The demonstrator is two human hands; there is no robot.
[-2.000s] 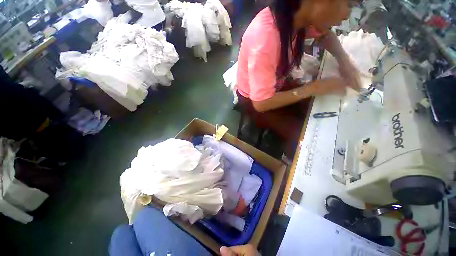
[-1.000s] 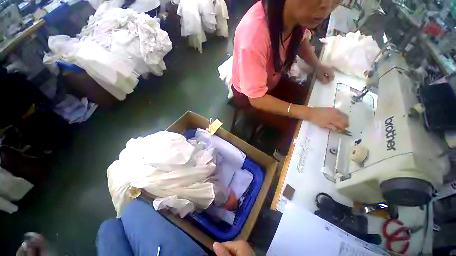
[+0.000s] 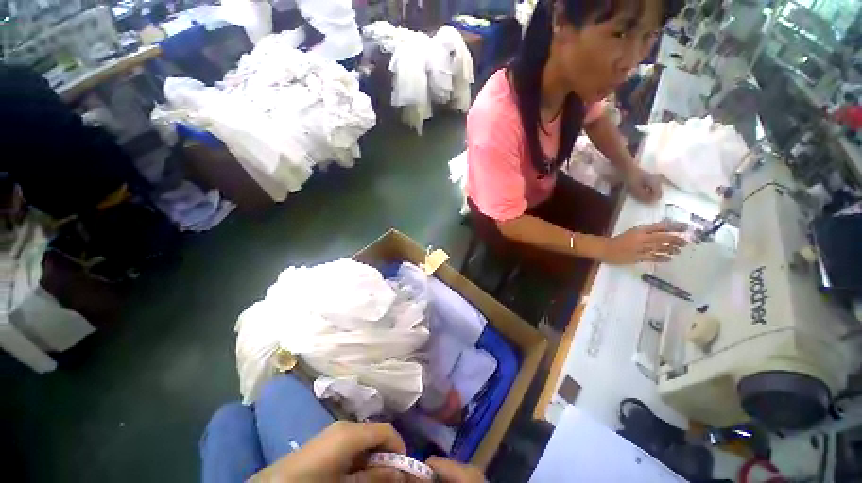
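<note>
My left hand (image 3: 331, 455) is at the bottom edge, partly cut off, with its fingers closed on a pale measuring tape (image 3: 401, 462) with marks, which curves between my two hands. My right hand (image 3: 456, 472) is at the other end of the visible tape, mostly cut off by the bottom edge, its fingertips against the tape. Just beyond my hands, a heap of cream cloth (image 3: 331, 325) lies over the near side of an open carton (image 3: 518, 389) with a blue basket (image 3: 501, 363) in it. Folded lilac-white pieces (image 3: 458, 321) lie in the basket.
A person in a pink top (image 3: 501, 141) sits beyond the carton, hands on the white machine table. A cream sewing machine (image 3: 756, 283) stands at right. A white paper sheet (image 3: 595, 453), dark pouch and red handles lie nearer. More white cloth (image 3: 293, 104) is heaped across the green aisle.
My left hand has come in from the lower left to meet my right hand, and the tape now shows. The other person has put the dark snips down on the table and turned the head.
</note>
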